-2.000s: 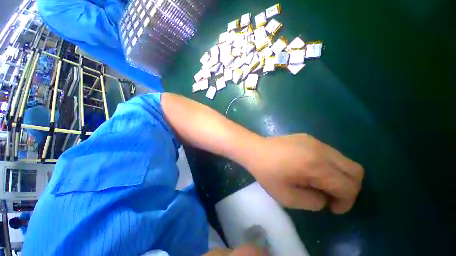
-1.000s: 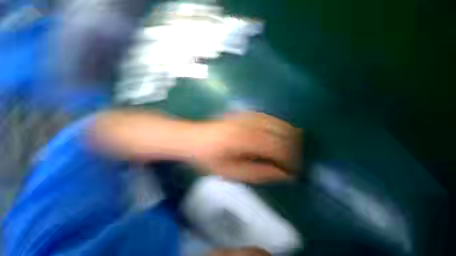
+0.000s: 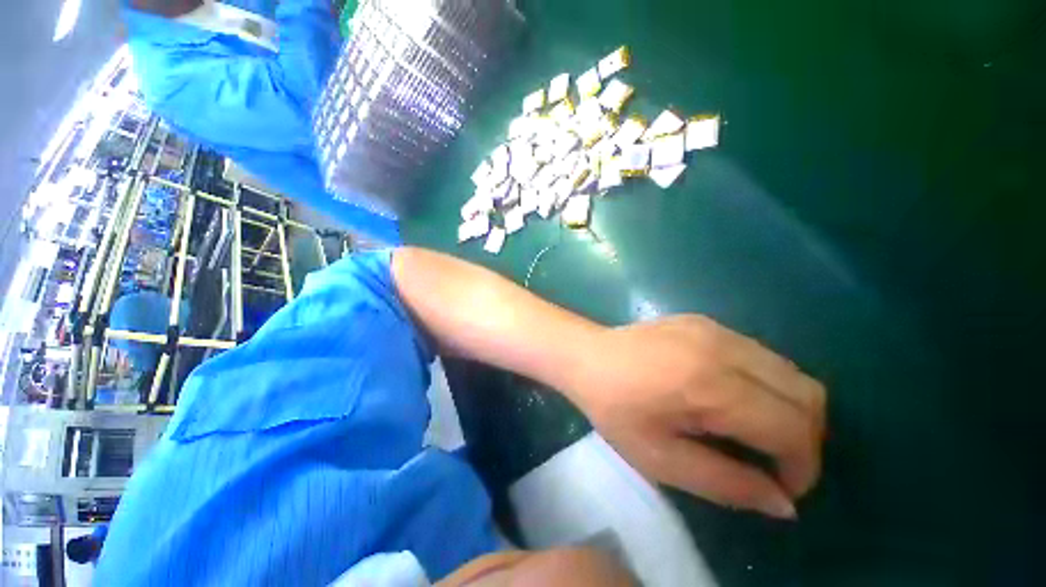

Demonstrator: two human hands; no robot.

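Note:
My left hand (image 3: 717,407) is palm down over the green mat, right of the foam pad, with fingers bent. The fingertips are partly hidden and no held thing shows. My right hand (image 3: 545,569) is blurred and cut off by the bottom edge, at the white foam pad (image 3: 596,499); its fingers are hidden. A small blurred grey thing (image 3: 614,546) shows at the pad beside that hand. Whether the hand grips it cannot be told. Loose silver-white pouch batteries (image 3: 562,149) with yellow-orange edges lie in a pile beyond my left forearm.
A clear silvery blister tray (image 3: 396,98) stands left of the batteries. A person in a blue smock (image 3: 218,80) is beyond it at the upper left. A thin wire (image 3: 537,261) lies on the green mat (image 3: 757,241). Pale frames (image 3: 172,333) of the workplace fill the far left.
The view swung with heavy blur and came back close to its earlier framing. My left hand's lower fingers look more extended than before. More of the other person shows at the upper left.

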